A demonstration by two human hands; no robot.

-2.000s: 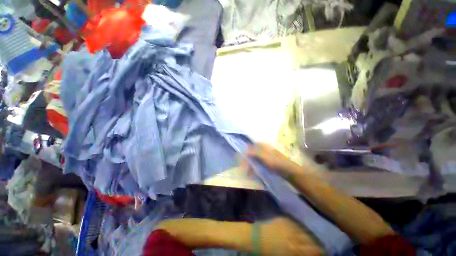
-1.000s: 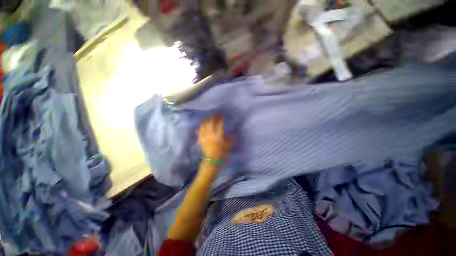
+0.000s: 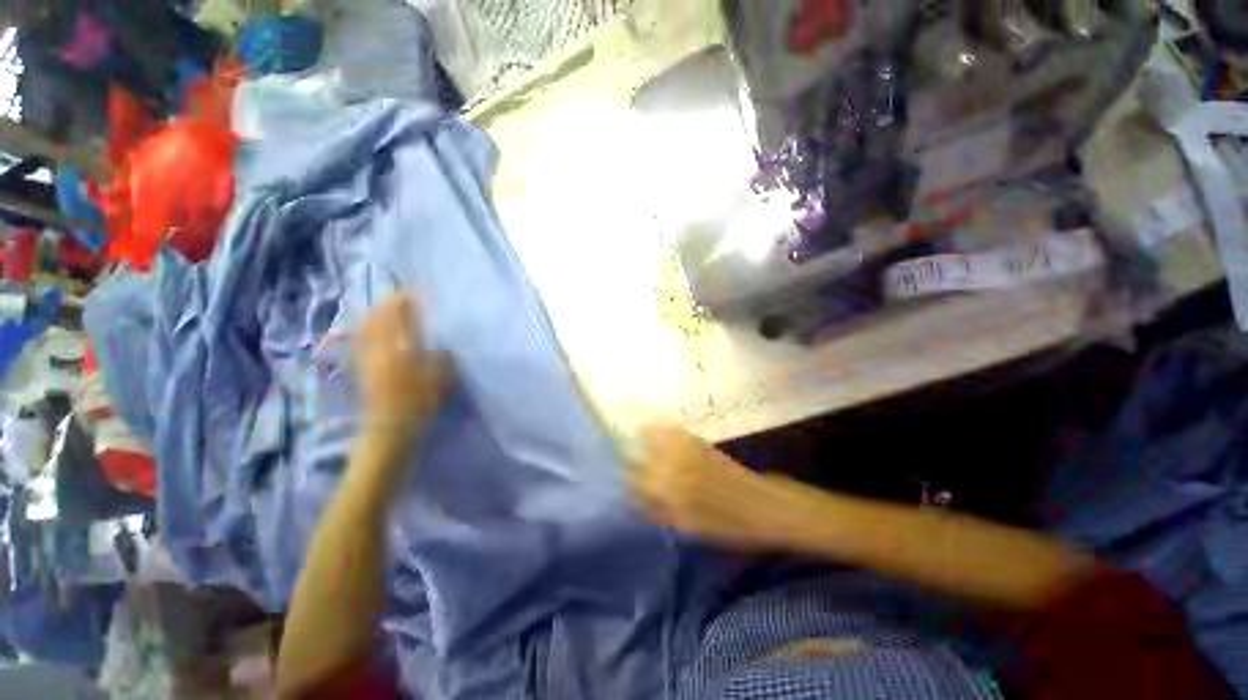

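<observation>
Light blue striped cloth (image 3: pixel 479 301) lies over the heap on the left and hangs down from the table's front edge toward the lap. My left hand (image 3: pixel 400 362) is on the cloth at the heap, blurred; its fingers are unclear. My right hand (image 3: pixel 671 479) pinches the cloth's right edge near the table's front edge, also blurred. The overlock machine (image 3: pixel 835 151) stands right of the bright table (image 3: pixel 616 260); its needle area is lost in glare. A printed white label strip (image 3: pixel 992 264) lies in front of it.
A red plastic bag (image 3: pixel 178 185) is at the far left beside the heap. White tape (image 3: pixel 1218 178) hangs at the right edge. Dark blue cloth (image 3: pixel 1150 479) is at the lower right. The checked apron (image 3: pixel 835 663) shows at the bottom. The table's front edge runs below the machine.
The view has swung back left. The cloth that stretched to the right now lies over the left heap and lap. My left hand has moved to the heap; my right hand has come into view.
</observation>
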